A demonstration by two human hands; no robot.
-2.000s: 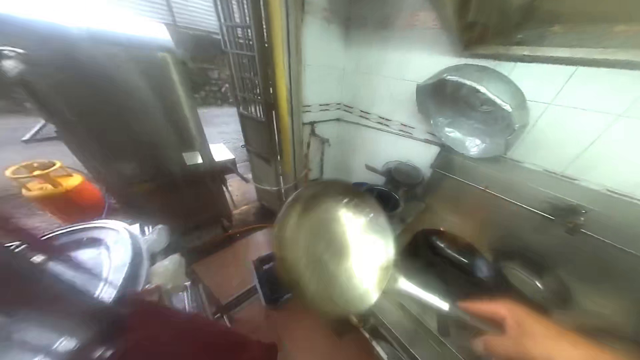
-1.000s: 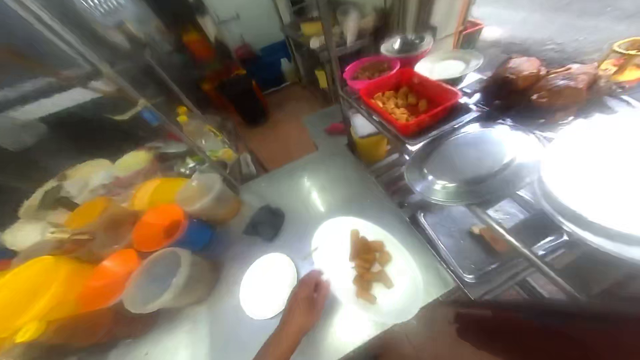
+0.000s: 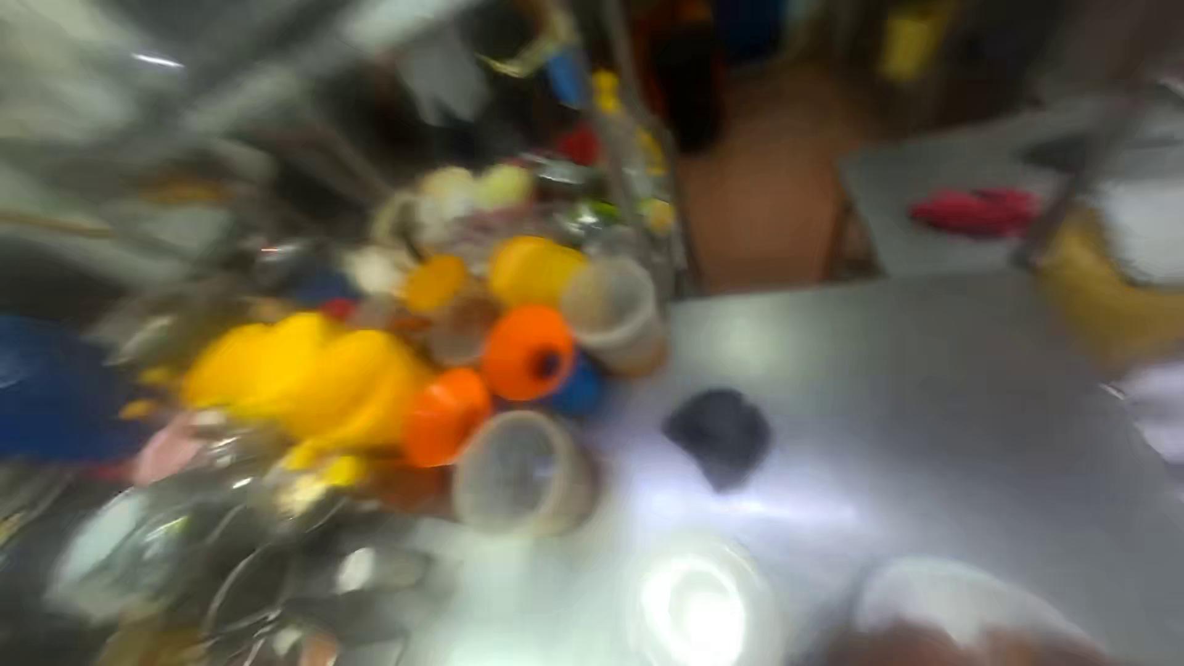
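The view is strongly blurred. A round white plate (image 3: pixel 698 606) lies on the steel worktop, cut off by the bottom edge. Right of it, part of a larger white plate (image 3: pixel 962 597) shows, with a skin-brown blur across its lower part. Whether that blur is a hand or food cannot be told. Neither of my hands can be made out clearly, nor what either one touches. A crumpled dark cloth (image 3: pixel 720 435) rests on the worktop (image 3: pixel 888 398), above the small plate. Left of the cloth stand a translucent plastic tub (image 3: pixel 518 476) and orange containers (image 3: pixel 529 353).
A second translucent tub (image 3: pixel 610 310), yellow plastic items (image 3: pixel 310 379) and assorted kitchenware crowd the left side. Beyond the worktop is a reddish-brown floor (image 3: pixel 763 185). A red cloth (image 3: pixel 976 211) lies on another surface, near a yellow container (image 3: pixel 1105 287) at the right edge.
The view has swung from the stove and pan to the worktop, then further left. The hand beside the plates one second ago no longer shows clearly.
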